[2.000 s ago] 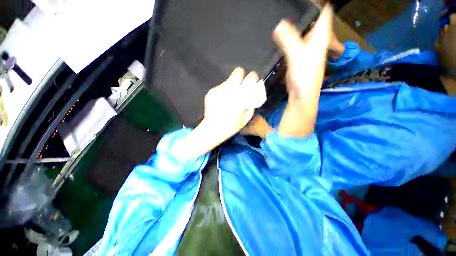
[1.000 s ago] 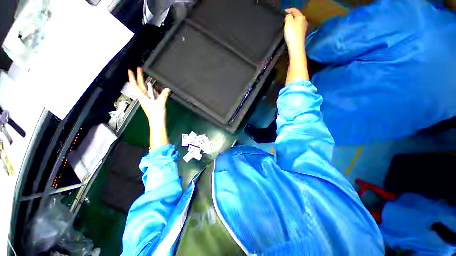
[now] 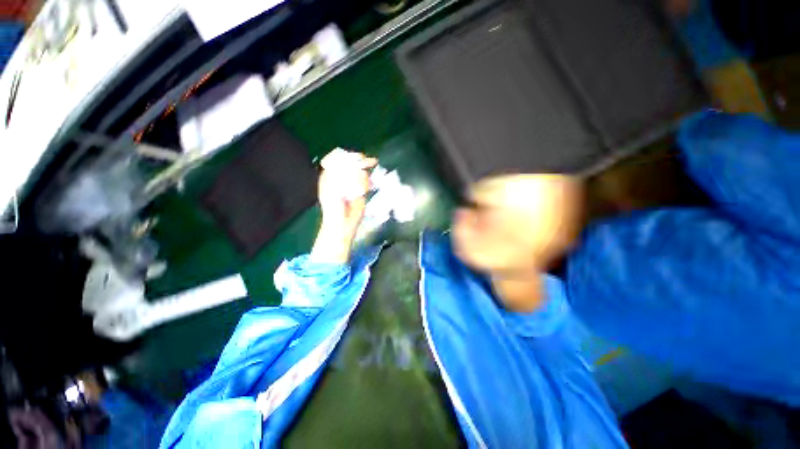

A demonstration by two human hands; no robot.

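A black two-compartment tray lies at the upper right, both wells dark and without units. A small pile of white labels lies on the green bench in front of my body. My left hand is at the left edge of the pile with its fingers curled; whether it holds a label cannot be told. My right hand is strongly blurred, just below the tray's near edge and right of the pile; its fingers cannot be made out.
A flat dark piece lies on the green bench at left. A white label strip and crumpled clear bags lie further left. White paper is by the bench's back edge. Another person's blue sleeve is close at right.
Both hands have left the tray and come down nearer my body, the left one to the labels. The view has shifted, so the tray now shows further right.
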